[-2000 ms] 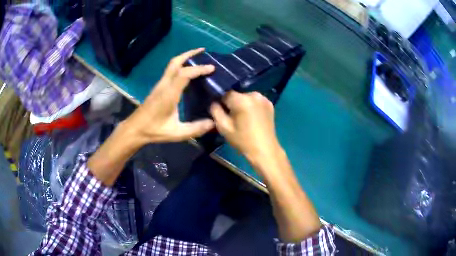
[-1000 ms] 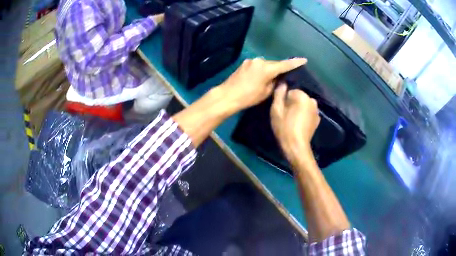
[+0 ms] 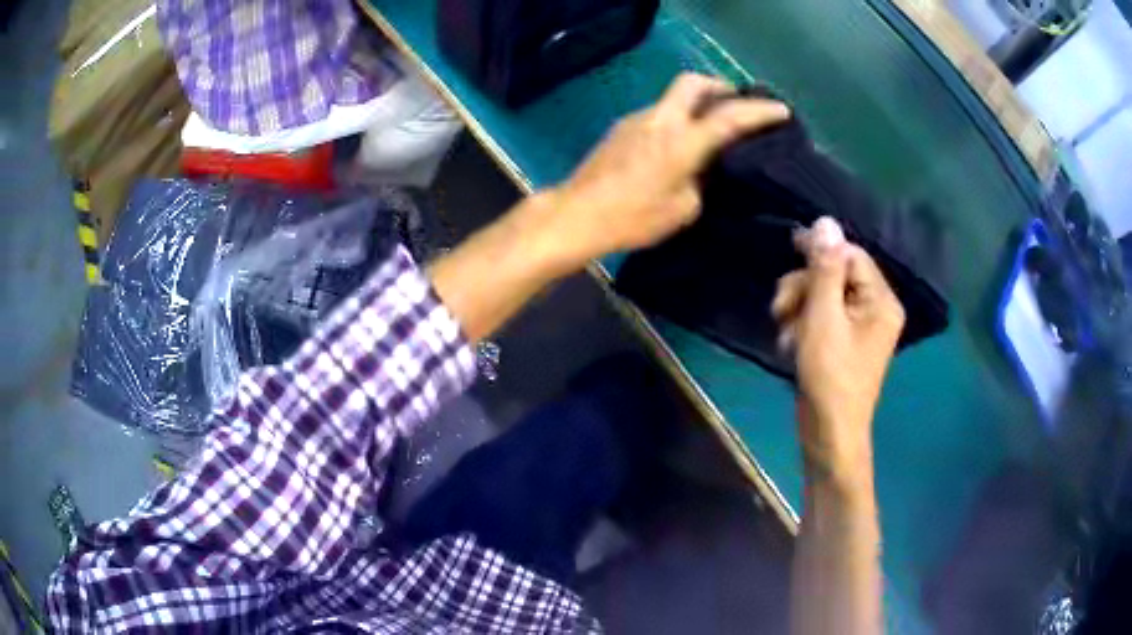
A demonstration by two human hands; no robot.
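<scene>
A black blister tray (image 3: 708, 279) lies at an angle on the green bench, close to its pale front edge. Its detail is dark and blurred. My left hand (image 3: 639, 168) is at the tray's upper left corner, with thumb and fingers around its raised edge. My right hand (image 3: 838, 304) is over the tray's right part, fingers curled and thumb up. The frame does not show whether it grips the tray or anything small.
A black tray stack (image 3: 540, 44) stands on the bench at the top. A blue-rimmed tray (image 3: 1040, 341) with a dark item is at the far right. A person's purple plaid sleeve (image 3: 267, 62) is at upper left. A clear plastic bag (image 3: 186, 298) with dark contents lies on the floor.
The black tray, held up and tilted two seconds ago, now lies lower on the bench. My right hand has moved right across it. The camera view has shifted, and the tray stack sits higher in the picture.
</scene>
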